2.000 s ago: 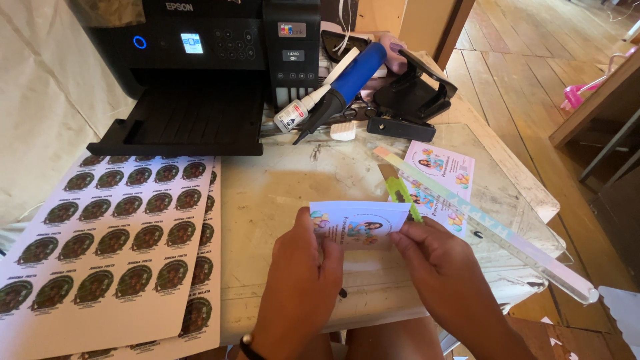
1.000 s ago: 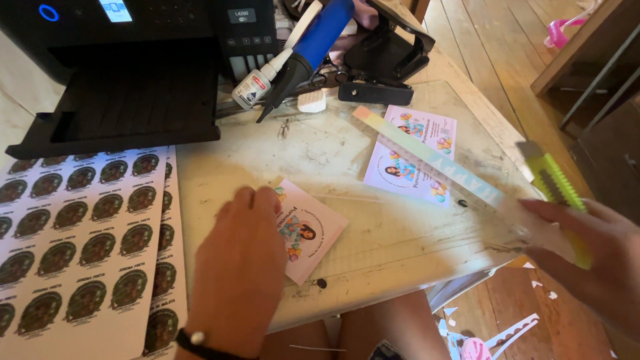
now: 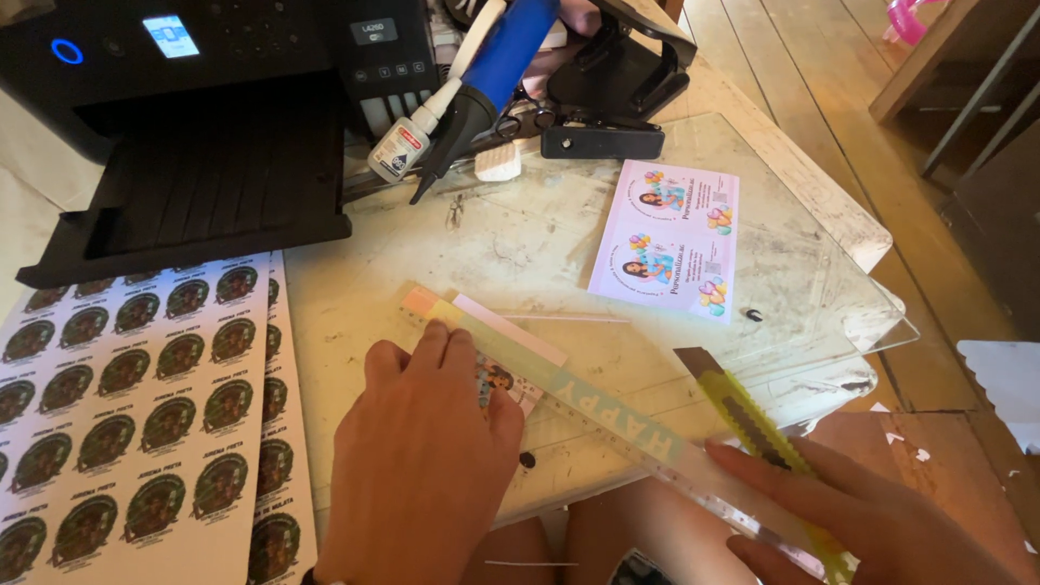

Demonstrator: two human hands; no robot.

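A pastel plastic ruler (image 3: pixel 601 410) lies slantwise across a small printed card (image 3: pixel 528 341), part of which shows on either side of it. My left hand (image 3: pixel 431 439) presses on the ruler's upper left end and the card, fingers spread over both. My right hand (image 3: pixel 845 504) holds a yellow-green snap-off utility knife (image 3: pixel 751 422), blade pointing up and left, and also touches the ruler's lower right end. Farther back on the glass sheet (image 3: pixel 812 252) lies an uncut pink printed sheet (image 3: pixel 666 240) with two card designs.
At the left are a black Epson printer (image 3: pixel 219 179) and sheets of round printed labels (image 3: pixel 138 406). A glue bottle (image 3: pixel 402 146), a blue-and-black tool (image 3: pixel 496 73), a white block (image 3: pixel 497 162), scissors (image 3: pixel 524 118) and a black hole punch (image 3: pixel 601 140) stand at the back. Paper scraps (image 3: pixel 906 443) lie on the floor.
The card was held up in both hands, then lay under my left hand. The ruler has moved off the pink sheet onto the card. My right hand has taken hold of the knife.
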